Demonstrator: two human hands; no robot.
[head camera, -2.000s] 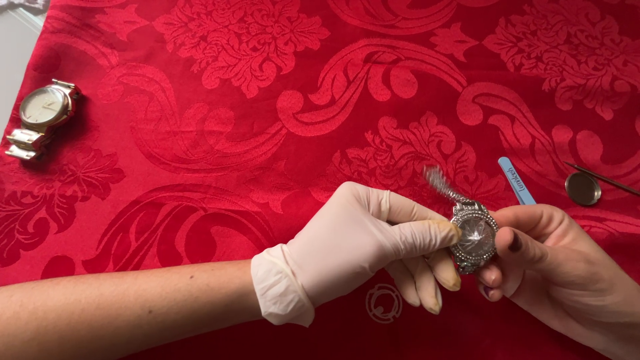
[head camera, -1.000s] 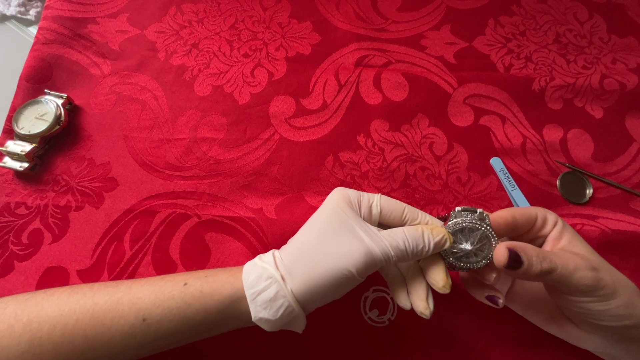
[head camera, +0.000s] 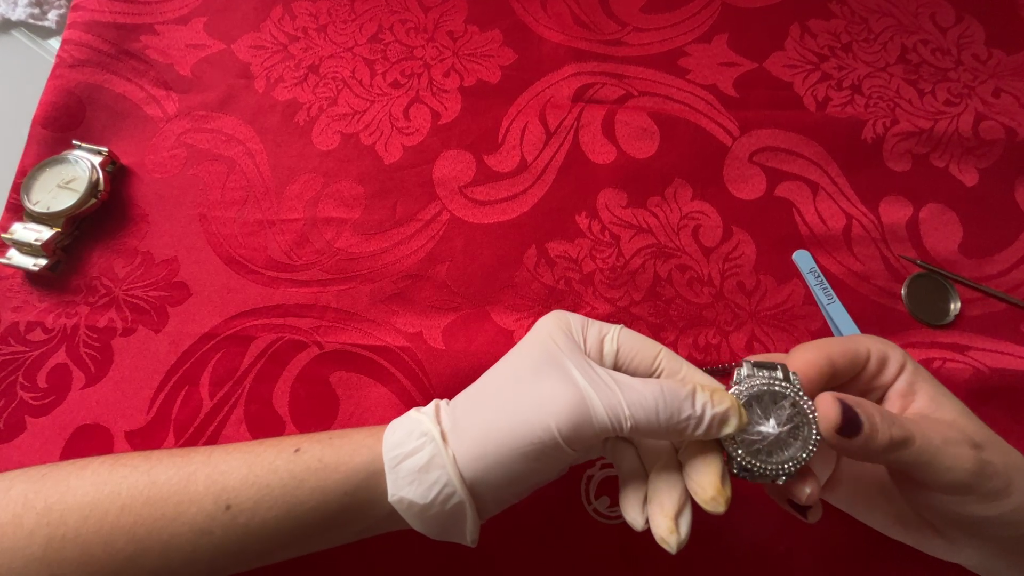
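Note:
A silver watch with a rhinestone-studded bezel (head camera: 772, 432) is held face up between both hands at the lower right. My left hand (head camera: 576, 408), in a white glove with yellowish stained fingertips, pinches the left rim of its case between thumb and forefinger. The bare fingers of my right hand (head camera: 888, 424), with dark nail polish, grip the right side of the case. Part of the studded strap shows behind the case; the rest is hidden. Just above my right hand lies a light blue tool (head camera: 824, 292) bearing writing, its lower end hidden.
On a red damask tablecloth (head camera: 344, 224), a gold-toned wristwatch (head camera: 60, 188) lies at the far left. A round metal watch case back (head camera: 930, 298) and a thin pointed metal tool (head camera: 964, 280) rest at the right. White lacy fabric (head camera: 32, 12) shows at the upper left corner.
The studded strap, which stuck up above the case two seconds ago, is now lower and mostly behind it. Both hands keep hold of the watch.

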